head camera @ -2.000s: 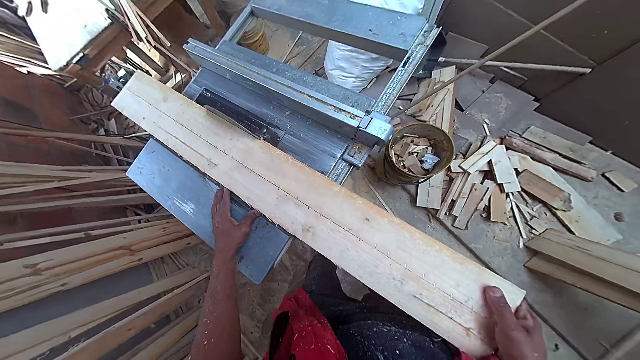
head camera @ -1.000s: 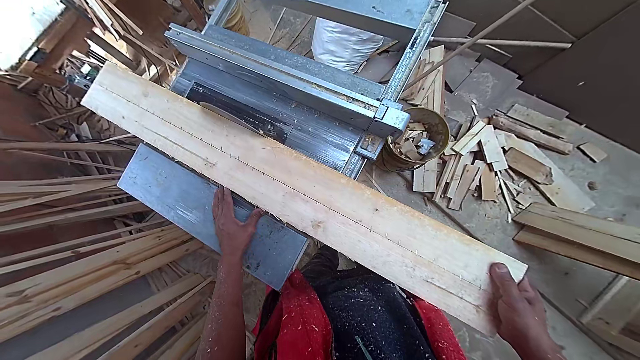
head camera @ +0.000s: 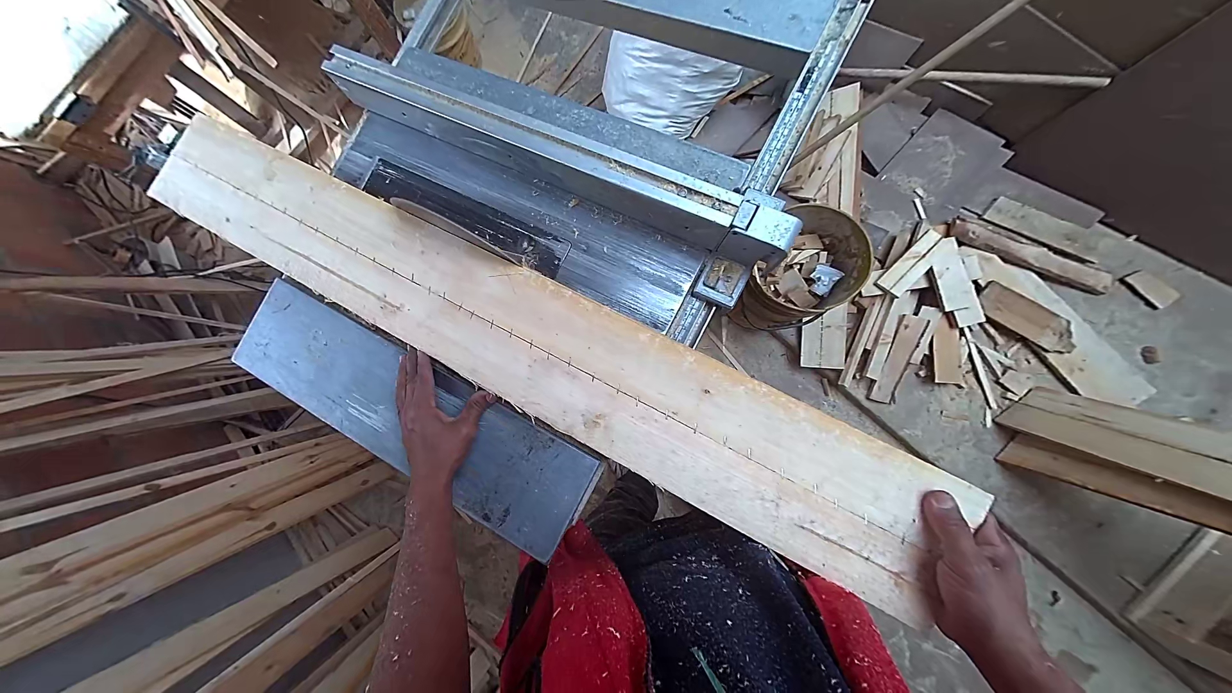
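A long wooden board [head camera: 539, 356] with a marked line along its length lies slantwise over the metal table of a table saw [head camera: 635, 260]. The saw blade [head camera: 462, 229] shows just beyond the board's far edge, and the rip fence [head camera: 549, 154] stands past it. My right hand [head camera: 977, 568] grips the board's near right end, thumb on top, its fingers partly hidden below. My left hand [head camera: 438, 414] rests on the metal table's near part, fingers spread, its fingertips and thumb at the board's near edge.
Long wooden strips [head camera: 173, 520] are stacked at the left. Right of the saw stand a bucket of offcuts [head camera: 837, 250] and a heap of wood scraps [head camera: 953, 298] on the floor. More boards [head camera: 1126, 443] lie at the right, and a white sack [head camera: 664, 82] stands behind the saw.
Between the first earlier frame and the second, the view shifts somewhat. The board stays over the saw table, with my right hand at its end and my left hand beside its near edge.
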